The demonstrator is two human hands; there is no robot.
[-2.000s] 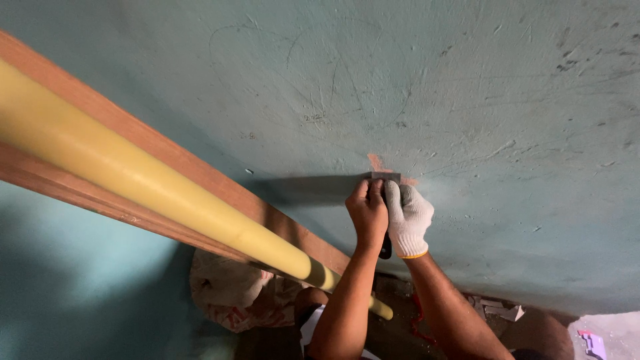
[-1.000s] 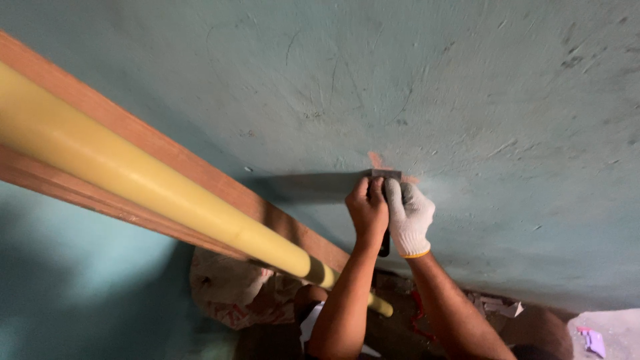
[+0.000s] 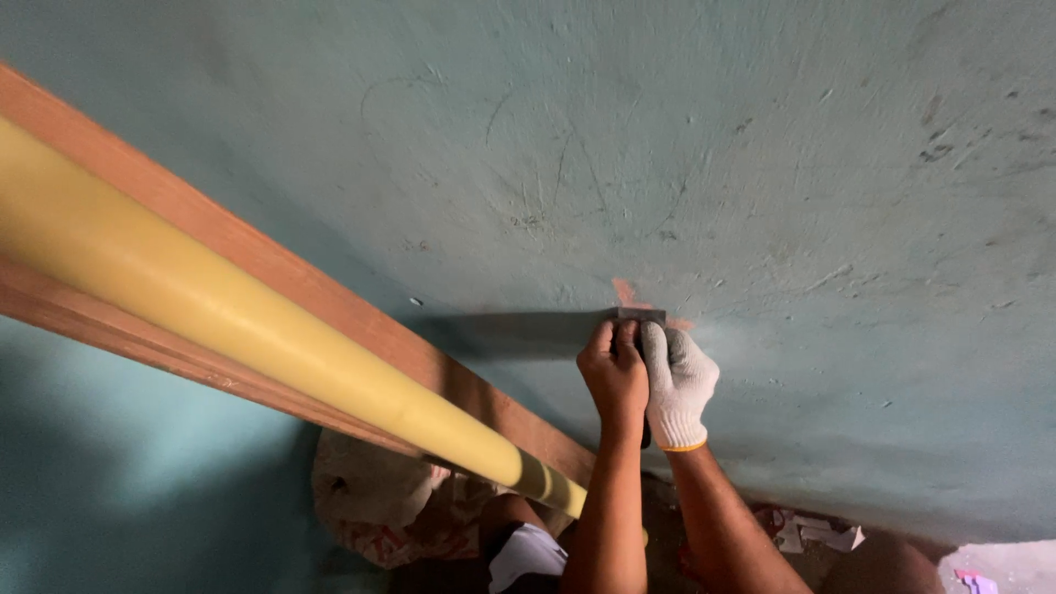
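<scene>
My bare left hand (image 3: 615, 371) and my right hand (image 3: 681, 384), in a white knit glove with a yellow cuff edge, are side by side on one scraper (image 3: 642, 315). Its flat dark blade lies against the blue-green painted wall (image 3: 784, 206), and the end of its dark handle shows below between my wrists. A reddish bare patch (image 3: 624, 292) shows just above the blade, with more of it at the blade's right. My fingers hide most of the handle.
A thick yellow pipe (image 3: 330, 355) runs diagonally from the left, beside a reddish-brown wooden frame (image 3: 272, 264). Below it lies a crumpled sack (image 3: 371, 495). Paint or paper scraps (image 3: 817, 532) are on the floor along the wall's foot, and a pale sheet (image 3: 1011, 569) is at the lower right.
</scene>
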